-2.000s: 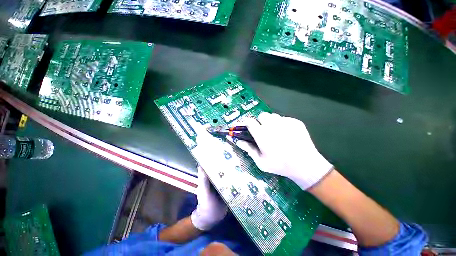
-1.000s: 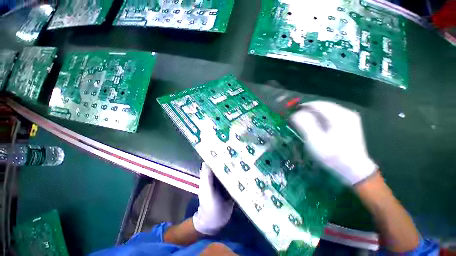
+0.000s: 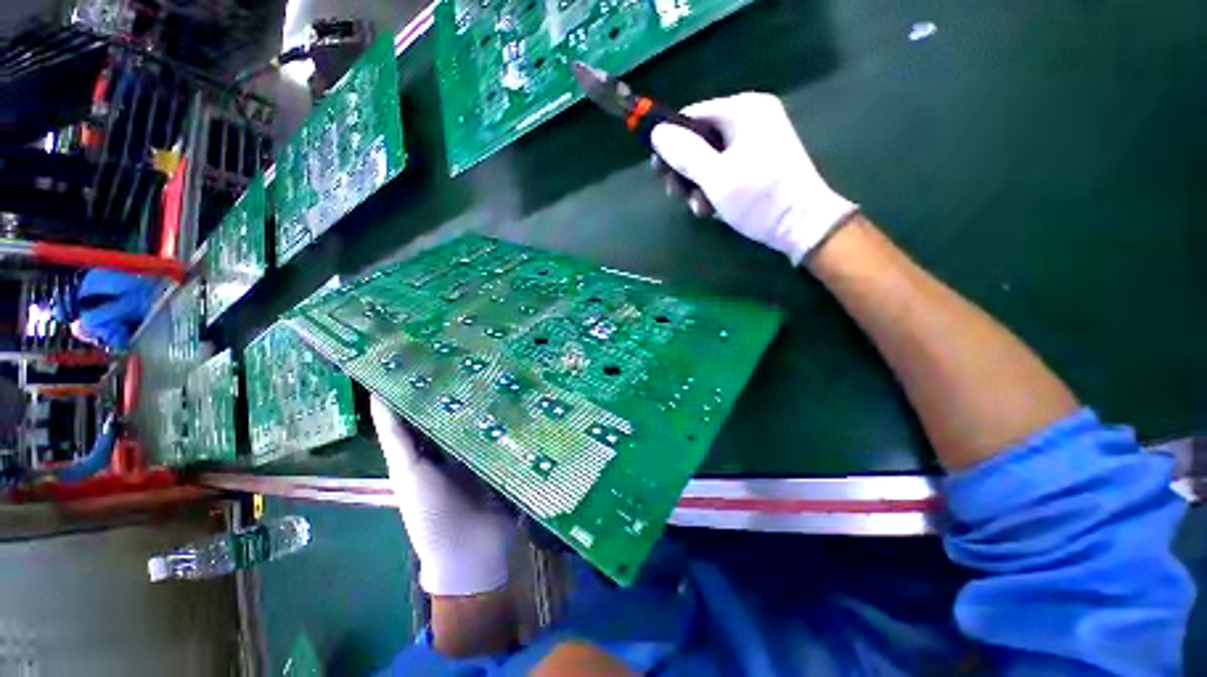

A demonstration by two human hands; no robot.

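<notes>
A large green circuit board (image 3: 556,364) is held tilted over the near edge of the belt, its face with traces and solder points up. My left hand (image 3: 444,509), in a white glove, holds it from below at its near left edge; the fingers are hidden under the board. My right hand (image 3: 755,172), in a white glove, holds side cutters (image 3: 635,109) with an orange-red band above the belt, beyond the board. Their silver jaws point up and left, in front of another board on the belt, and are apart from the held board.
Other boards lie on the dark green belt, one at the top (image 3: 510,79) and several to the left (image 3: 338,159). The white-and-red belt edge (image 3: 807,505) runs in front of me. A plastic bottle (image 3: 232,549) lies at lower left. Racks with red bars stand at far left.
The view has turned left. The right hand and cutters have moved off the held board, up and away. The held board is turned and tilted differently; the left hand still supports it.
</notes>
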